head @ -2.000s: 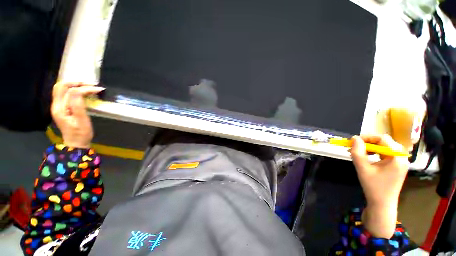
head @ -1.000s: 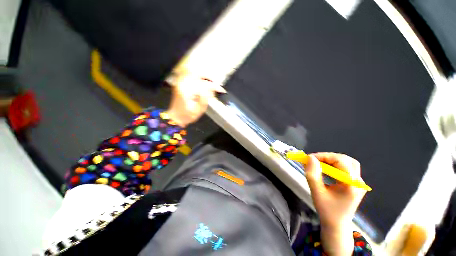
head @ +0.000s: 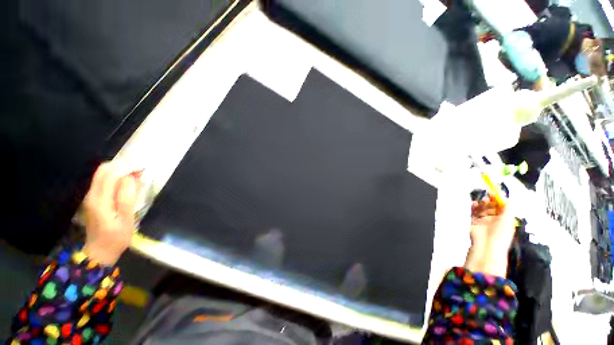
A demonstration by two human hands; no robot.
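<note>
The black notched panel [head: 289, 182] lies flat on the pale work board [head: 202, 87]. A shiny bluish-white band runs along its near edge. Two small greyish patches show just above the band. My left hand [head: 113, 209] is at the board's near left corner, fingers bent over the edge; whether it grips the board or panel is unclear. My right hand [head: 490, 219] is right of the board and holds the brush by its yellow handle [head: 493, 189]. The brush's far end is at the white container [head: 464, 141] and cannot be made out.
A dark grey stack [head: 363, 40] lies beyond the board. Large black material [head: 60, 87] is at the left. A small green-tipped thing [head: 516, 168] is beside the container. Black tangled pieces [head: 532, 283] lie right of my right sleeve. Another person's hand [head: 592, 48] may show at the far upper right.
My right hand has moved with the brush from the panel's near edge to the white container at the right. My left hand remains at the near left corner. The view has turned and shows more beyond.
</note>
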